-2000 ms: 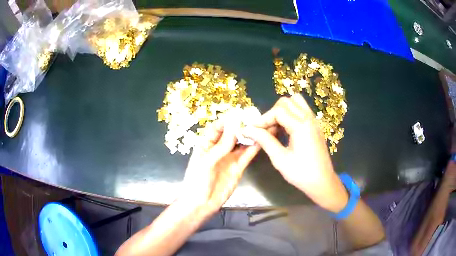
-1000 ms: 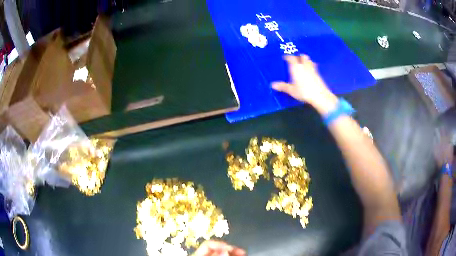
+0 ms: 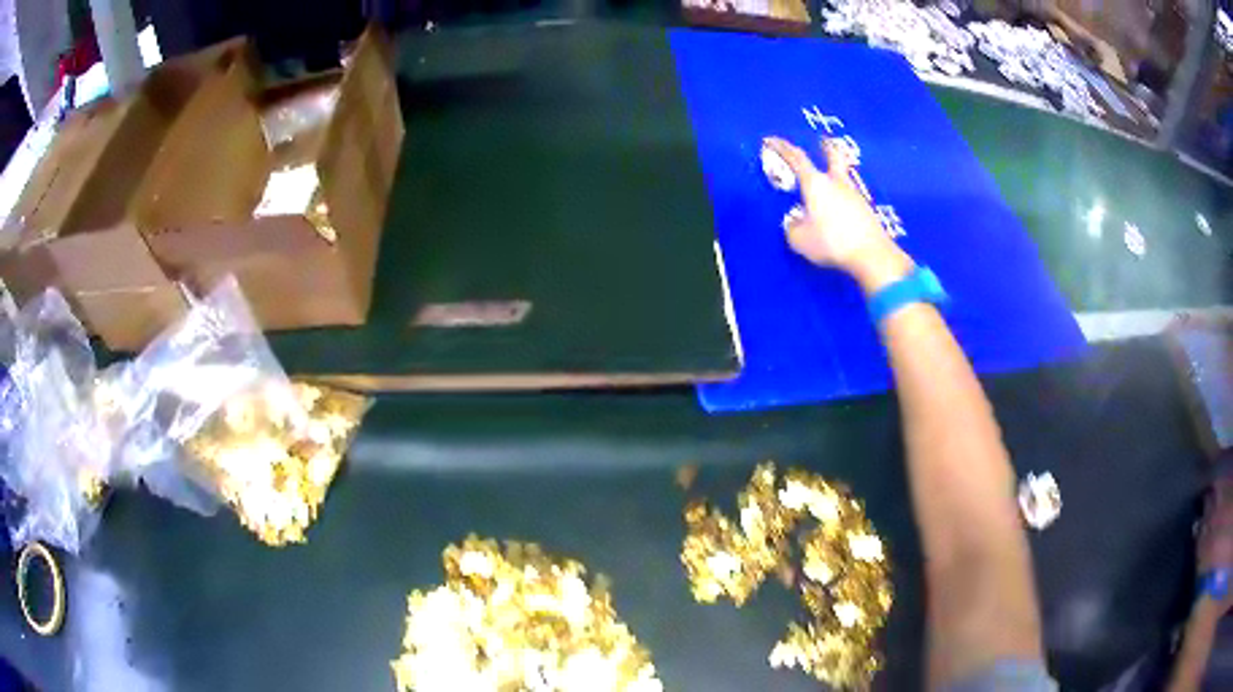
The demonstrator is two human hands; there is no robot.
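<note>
My right hand (image 3: 838, 223) is stretched out over the blue sheet (image 3: 933, 203), palm down, with fingers and thumb apart. Its fingertips are beside or touching a white plastic part (image 3: 778, 165) on the sheet. A bit of white shows by the thumb, partly hidden by the hand. A blue band is on the wrist. My left hand is out of the picture. Gold metal pieces lie in a left heap (image 3: 521, 629), cut off by the lower edge, and in a curved right heap (image 3: 852, 568).
A raised dark green board (image 3: 568, 203) lies left of the sheet. An open cardboard box (image 3: 271, 216), clear bag (image 3: 203, 392) with gold pieces and tape roll (image 3: 41, 589) are left. A white part (image 3: 1040, 499) lies right. Bulk white parts (image 3: 1001, 61) are beyond. Another person's arm shows right.
The view has tilted up, showing the box and more of the sheet. My hands were together over the left heap; my right hand has moved out to the sheet's white parts. My left hand has left view.
</note>
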